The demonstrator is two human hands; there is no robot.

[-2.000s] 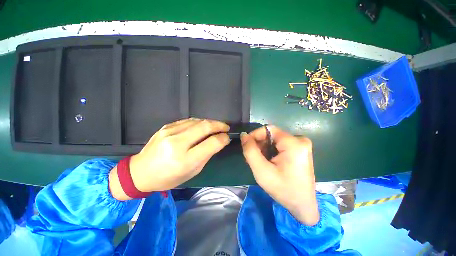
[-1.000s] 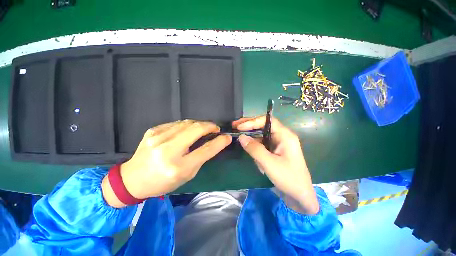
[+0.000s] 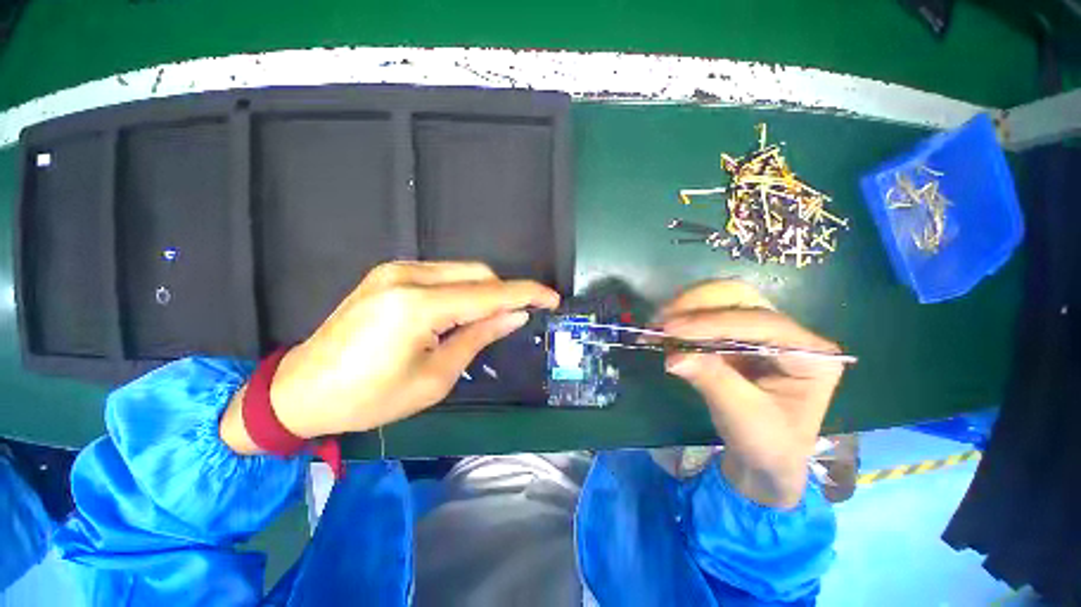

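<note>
An open phone (image 3: pixel 517 382) lies flat in front of me, its main board (image 3: pixel 581 360) showing blue-white at the right end. My left hand (image 3: pixel 397 350) holds the phone's upper edge between thumb and fingers and hides part of it. My right hand (image 3: pixel 747 374) grips thin tweezers (image 3: pixel 782 352), whose tips point left over the top of the main board. Whether the tips hold a part cannot be told. A loose pile of gold, black and white flex-cable parts (image 3: pixel 776 213) lies on the bench to the right.
A black foam tray (image 3: pixel 243 237) with compartments lies at left, a blue-white dot and small ring in it. A blue parts bin (image 3: pixel 990 225) with some strips stands at far right. A chipped white rail (image 3: pixel 474 74) runs behind. A black curtain hangs at right.
The phone was edge-on between both hands and now lies flat with its board showing. My right hand has let go of it and moved right, and the tweezers have swung from upright to level.
</note>
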